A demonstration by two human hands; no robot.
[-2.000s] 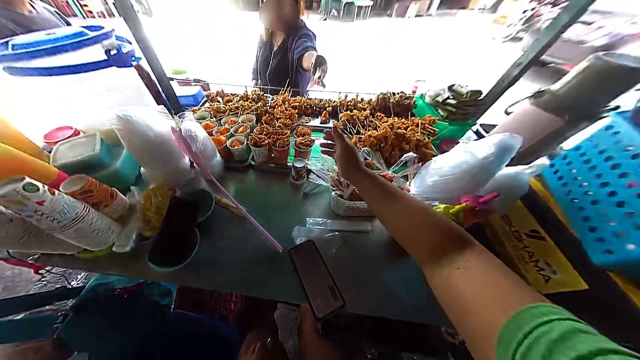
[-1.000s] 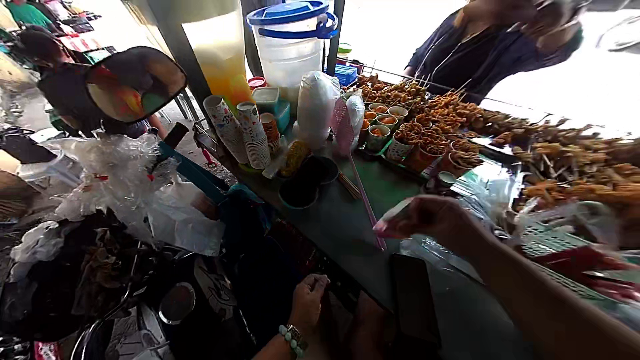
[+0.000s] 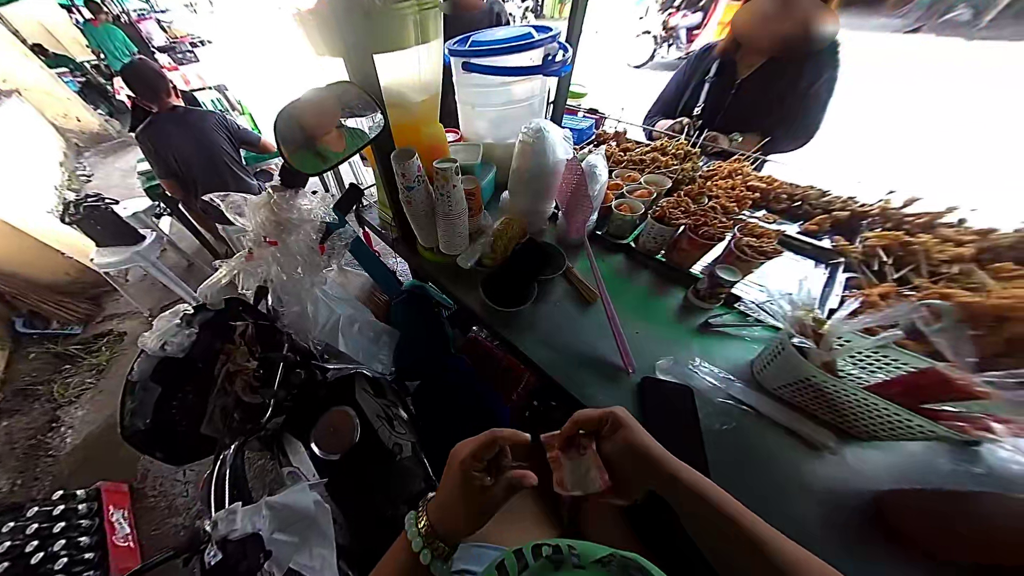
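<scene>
Near the counter's front edge, my right hand [image 3: 616, 450] pinches a creased, reddish paper piece [image 3: 578, 466], which looks like a banknote. Close to its left side is my left hand [image 3: 482, 480], with thumb and fingers curled toward each other; whether something small lies between them cannot be told. A bead bracelet and a gold-coloured watch or band are on my left wrist. A dark phone [image 3: 674, 420] lies on the counter just beyond my right hand, partly covered by it. The pink handle of a perforated scoop or swatter [image 3: 610, 312] points toward the phone.
Cups of fried food [image 3: 694, 245], skewers [image 3: 928, 240] and a pale green basket [image 3: 848, 392] line the counter's right side. Stacked paper cups [image 3: 450, 212] and a lidded bucket [image 3: 500, 92] stand behind. A motorcycle [image 3: 344, 448] is at left. A person [image 3: 748, 88] stands across the counter.
My right hand has come back from over the food to beside my left hand, now with the paper piece plainly visible. The view has swung left.
</scene>
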